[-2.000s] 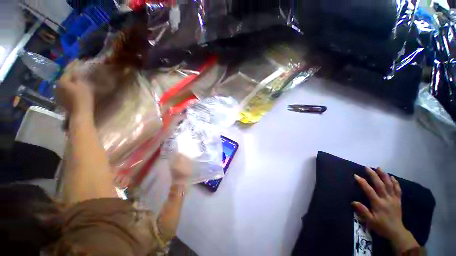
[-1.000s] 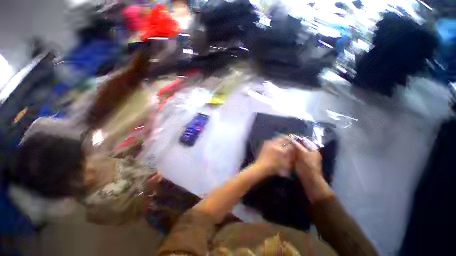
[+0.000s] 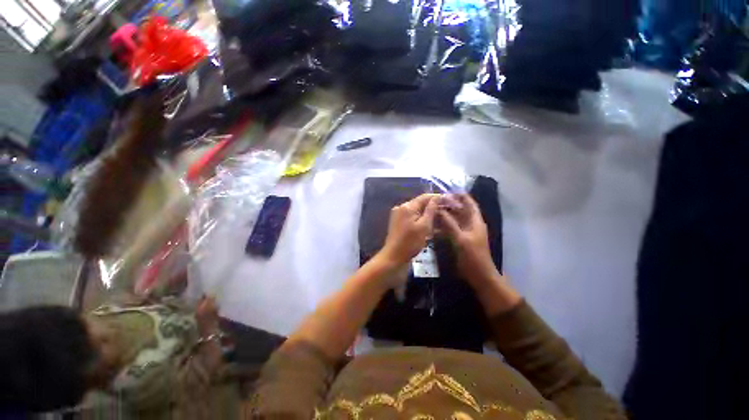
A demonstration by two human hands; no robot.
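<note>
A folded black garment [image 3: 386, 316] lies on the white tabletop in front of me. A white hang tag [image 3: 425, 261] lies on it, just below my hands. A clear polybag [image 3: 448, 182] shows as thin shiny plastic at the garment's far edge and between my fingers. My left hand [image 3: 411, 227] and my right hand [image 3: 464, 230] meet above the garment's far half, with the fingertips of both pinching the plastic. How far the bag covers the garment cannot be told.
A phone [image 3: 268, 225], a yellow packet [image 3: 302, 156] and small dark snips [image 3: 355, 144] lie to the left. Crumpled clear bags [image 3: 234, 184] are beside them. A child [image 3: 123, 353] is at lower left. A black garment pile [image 3: 698, 246] stands right; plastic-wrapped black stacks [image 3: 394, 74] line the far side.
Two seconds ago my right hand lay flat on the garment; since then both hands have come together on clear plastic over it. The view has swung right. The phone screen has gone dark.
</note>
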